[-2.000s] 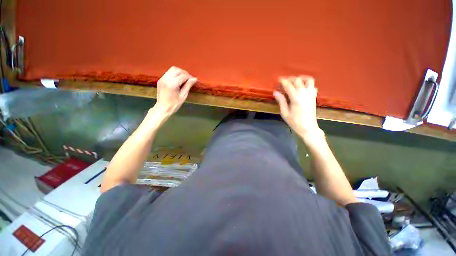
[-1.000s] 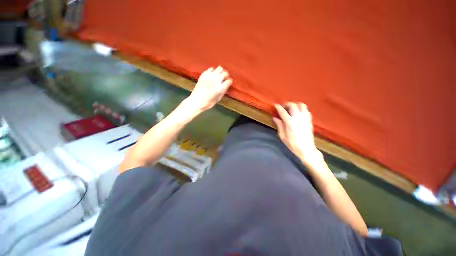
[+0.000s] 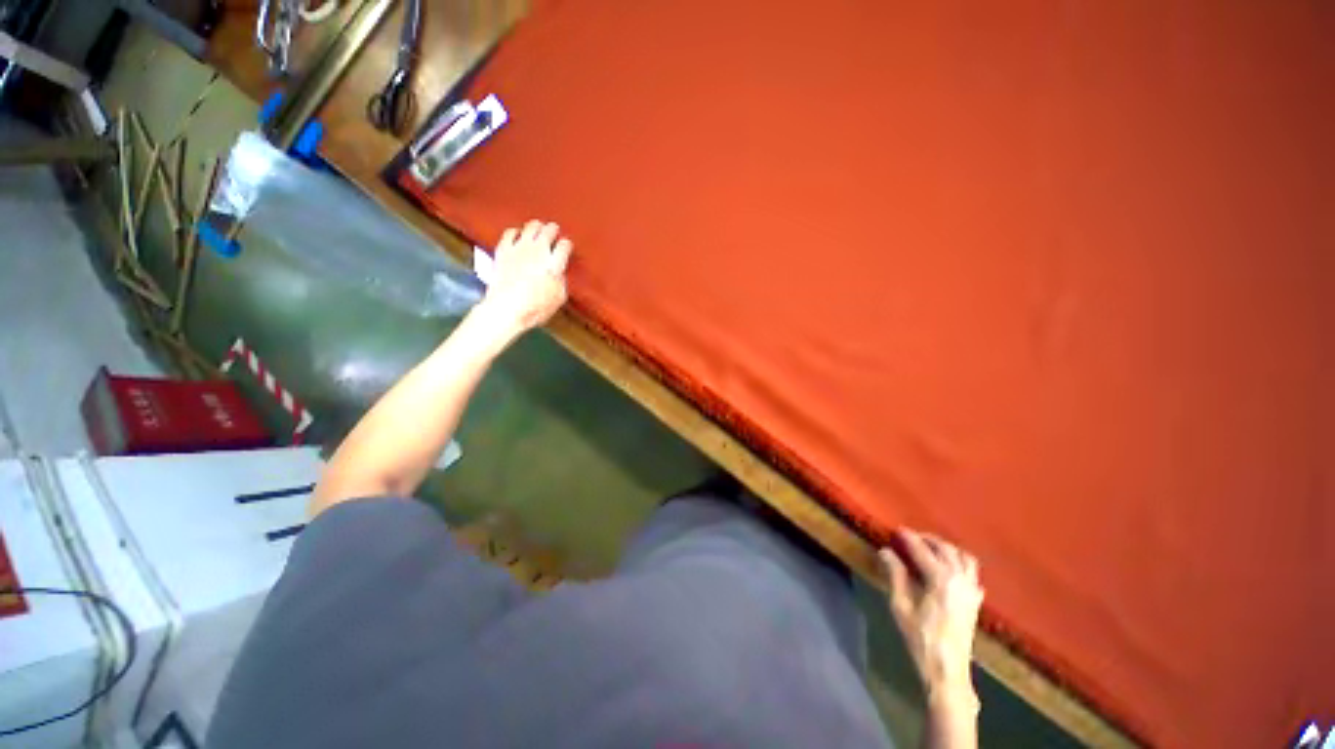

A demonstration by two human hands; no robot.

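Note:
A rust-red fabric lay (image 3: 937, 264) covers most of the table, with a few faint wrinkles. Its frayed, darker edge (image 3: 703, 403) runs along the near wooden table edge. My left hand (image 3: 524, 278) lies on this edge near the lay's left corner, fingers slightly spread, with no fabric visibly pinched. My right hand (image 3: 937, 585) is at the same edge farther right, thumb and fingers at the frayed layers; whether it pinches them is hidden. A silver-grey metal weight (image 3: 457, 142) sits on the left corner.
Black shears (image 3: 395, 91) lie on bare wood beyond the lay's left end, beside a long brass-coloured rail (image 3: 334, 66). Silver metal loops (image 3: 275, 32) are farther left. A white paper slip (image 3: 483, 265) shows beside my left hand. A red box (image 3: 173, 413) stands below the table.
The view has turned towards the lay's left end. My left hand has moved along the edge towards the left corner, and my hands are farther apart. The shears have come into view.

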